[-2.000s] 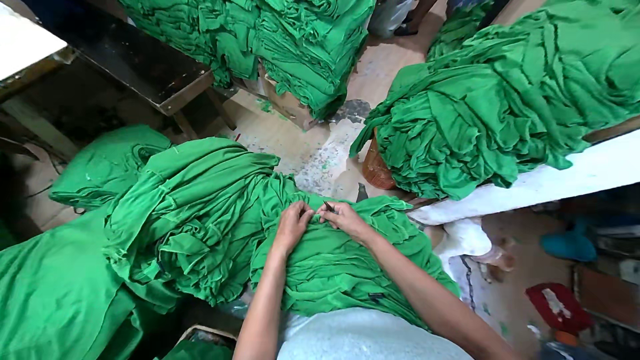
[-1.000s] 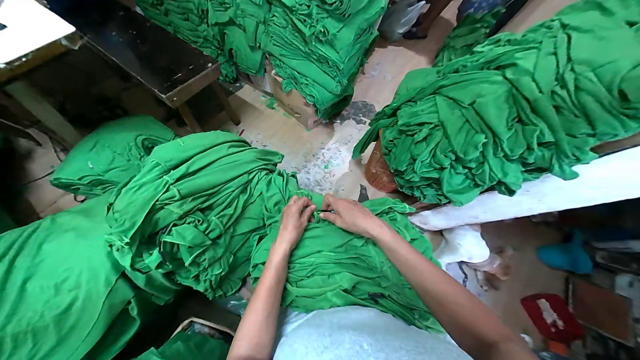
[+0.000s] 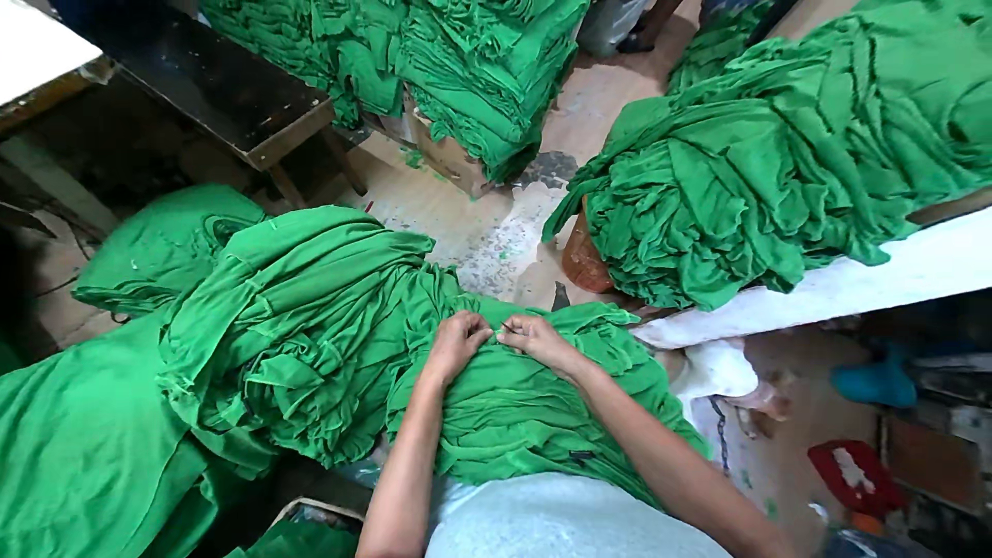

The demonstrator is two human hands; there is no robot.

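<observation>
A heap of green knit fabric [image 3: 535, 418] lies over my lap, its folds running left into a larger green fabric pile [image 3: 302, 294]. My left hand [image 3: 463, 339] pinches the cloth near the heap's far edge. Close to its right, my right hand [image 3: 535, 339] has thumb and index finger closed on a small, thin dark tool, whose kind I cannot tell. A narrow gap lies between the fingertips of both hands. A small dark tag [image 3: 581, 456] shows on the cloth nearer my body.
Stacked green fabric [image 3: 496, 70] stands ahead, with more green fabric [image 3: 744, 170] on a white-edged table [image 3: 837, 298] at right. A dark bench [image 3: 225, 77] is at upper left. A person's foot [image 3: 637, 40] shows at the top. A red object [image 3: 856, 477] lies on the floor at lower right.
My right hand, close against my left one second ago, is now slightly apart from it, and the thin dark tool shows more plainly. The fabric heaps have stayed in place.
</observation>
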